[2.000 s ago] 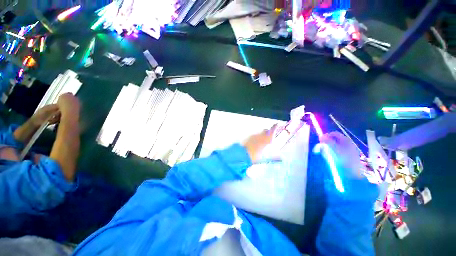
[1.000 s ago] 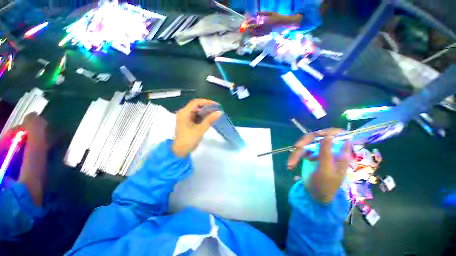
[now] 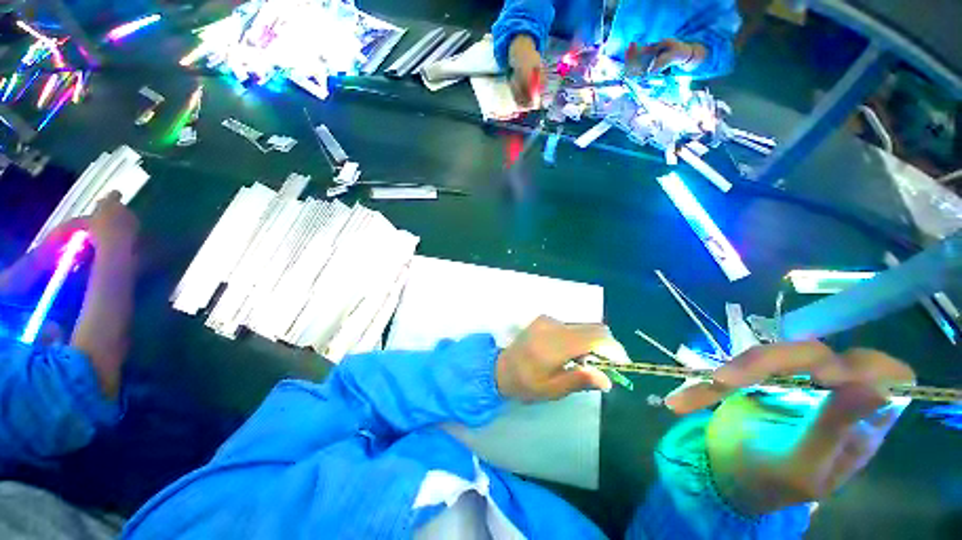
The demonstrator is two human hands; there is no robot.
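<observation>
A thin tan LED strip (image 3: pixel 675 370) with dots runs level between my hands. My left hand (image 3: pixel 554 361) pinches its left end over the right part of the white work sheet (image 3: pixel 506 295); a small green glow shows at the fingertips. My right hand (image 3: pixel 807 422) holds the strip further right, and green-cyan light shines on its palm. What glows in the palm is mostly hidden. The stack of empty sleeves (image 3: pixel 306 269) lies fanned left of the sheet. A filled sleeve (image 3: pixel 701 225) glows blue-white beyond the sheet.
A pile of LED units (image 3: pixel 738 335) is partly hidden behind my right hand. Another filled sleeve (image 3: pixel 833 281) lies near the grey frame bar (image 3: pixel 876 301). A bright heap (image 3: pixel 280 47) lies across the table. A person opposite handles another heap (image 3: pixel 659 111); a person at left holds a glowing piece (image 3: pixel 55 285).
My left hand has let go of the grey sleeve and moved right to the strip's end. My right hand has moved right. The person opposite now has both hands at the heap.
</observation>
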